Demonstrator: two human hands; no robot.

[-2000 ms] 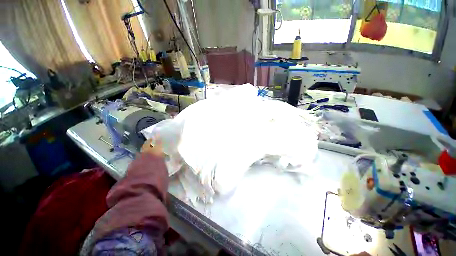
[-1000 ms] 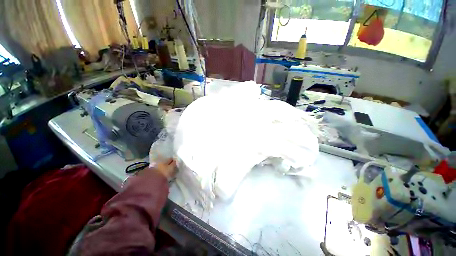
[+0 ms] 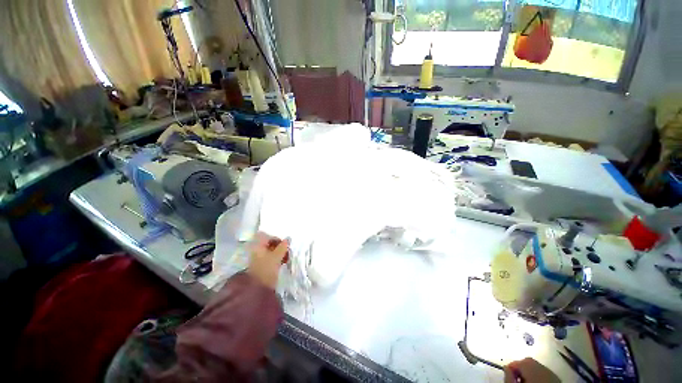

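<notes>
A large, overexposed heap of white garment pieces (image 3: 340, 202) lies on the white table left of the sewing machine. My left hand (image 3: 268, 258) is at the heap's lower left side, with its fingers closed on the edge of a white piece; the fingertips are partly lost in the cloth. A flat white piece hangs toward the table's front edge beside it. My right hand (image 3: 529, 371) shows only in part at the bottom edge, by the lit machine bed (image 3: 497, 329); its fingers are mostly cut off.
The machine head (image 3: 553, 269) with its yellow lamp (image 3: 508, 277) stands right. Snips (image 3: 577, 366) and a lit smartphone (image 3: 613, 353) lie on its bed. Black-handled scissors (image 3: 200, 253) lie at the left table edge, near a grey motor (image 3: 198, 191). Loose threads lie near the front edge.
My left hand has moved from the heap's left edge rightward and slightly down. More white cloth now spreads left of it, partly over the scissors. My right hand has come into view at the bottom.
</notes>
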